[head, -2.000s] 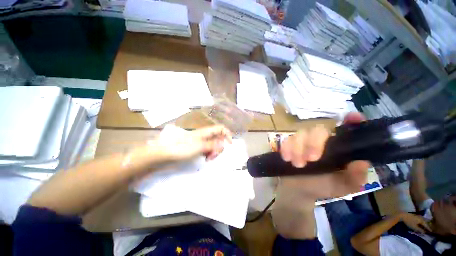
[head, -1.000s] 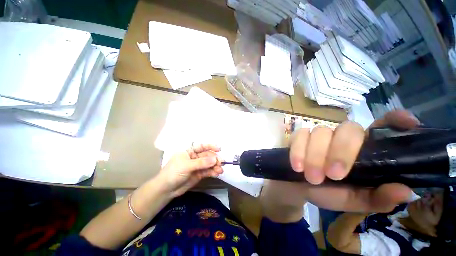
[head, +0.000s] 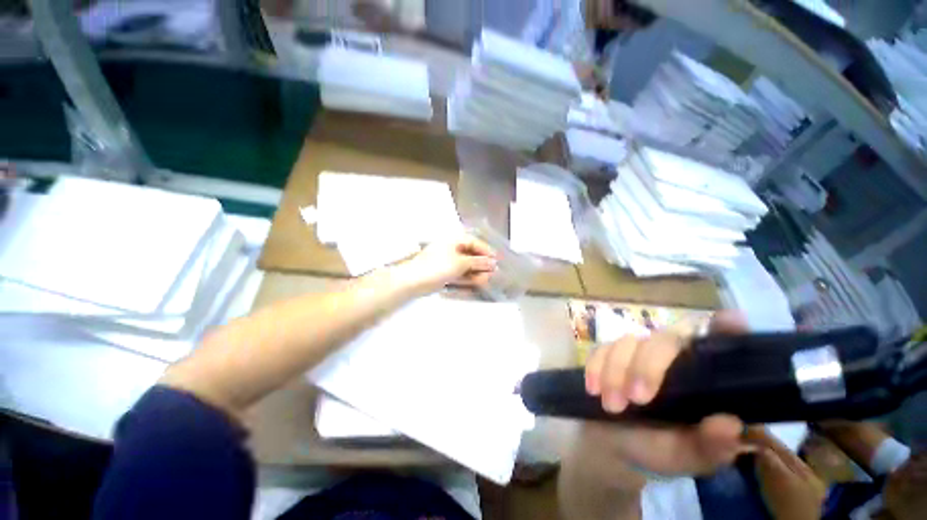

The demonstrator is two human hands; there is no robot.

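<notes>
My right hand (head: 651, 401) is wrapped around a thick black electric screwdriver (head: 752, 378) with a silver-white label. The tool lies level, its nose pointing left at the right edge of the white panels. Several flat white panels (head: 437, 371) lie overlapping on the tan bench in front of me. My left hand (head: 466, 262) is beyond the panels, at the edge of the clear crinkled plastic bag (head: 506, 266). Its fingers are bunched together and blurred. I cannot tell whether they hold anything.
A fanned stack of white panels (head: 122, 244) stands at left. A white sheet (head: 391, 208) lies on brown cardboard (head: 295, 244). More white stacks (head: 671, 213) stand at the far right and back. A printed sheet (head: 600, 320) lies beyond the tool. Another person's arm (head: 788, 477) shows at lower right.
My left hand has left the screwdriver bit and reached forward to the plastic bag. My right hand still holds the screwdriver. The view has tilted up, showing more of the far stacks.
</notes>
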